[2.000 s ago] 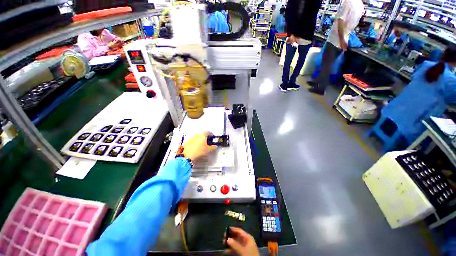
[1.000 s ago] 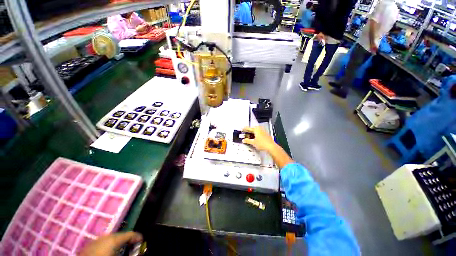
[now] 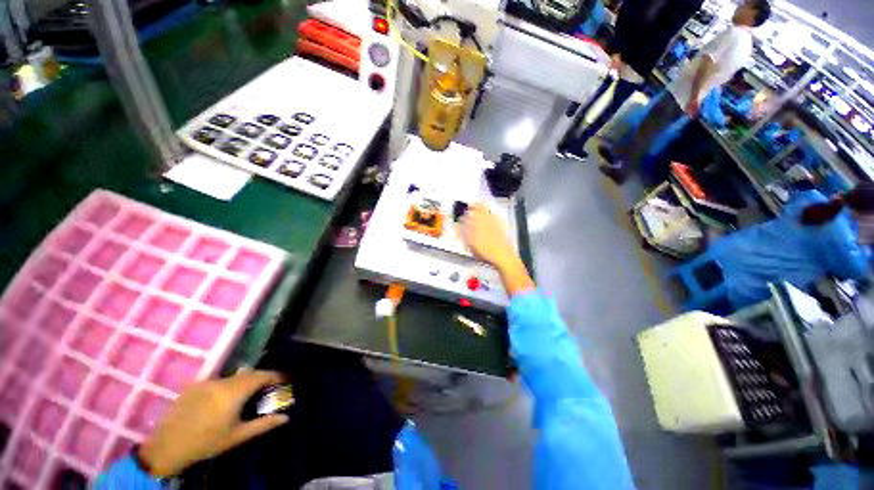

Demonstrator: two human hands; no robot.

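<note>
My left hand (image 3: 206,421) holds a small black device housing (image 3: 273,400) with a shiny gold inside, between thumb and fingers, beside the pink foam tray (image 3: 120,304). My right hand (image 3: 487,234) is on the dispensing machine's white platform (image 3: 441,254), with its fingers at the black fixture (image 3: 461,209); whether it grips anything is hidden. The orange fixture (image 3: 424,221) sits left of the black one. The brass dispensing head (image 3: 443,110) stands above and behind them.
A white parts tray (image 3: 316,91) with rows of black square frames lies left of the machine. Red buttons (image 3: 473,283) are on the base's front edge. A small metallic strip (image 3: 471,325) lies before it. People stand and sit at the right.
The view has turned down and left. My left hand has moved from the bench front to beside the pink tray, its housing now clearly seen. My right hand stays at the black fixture.
</note>
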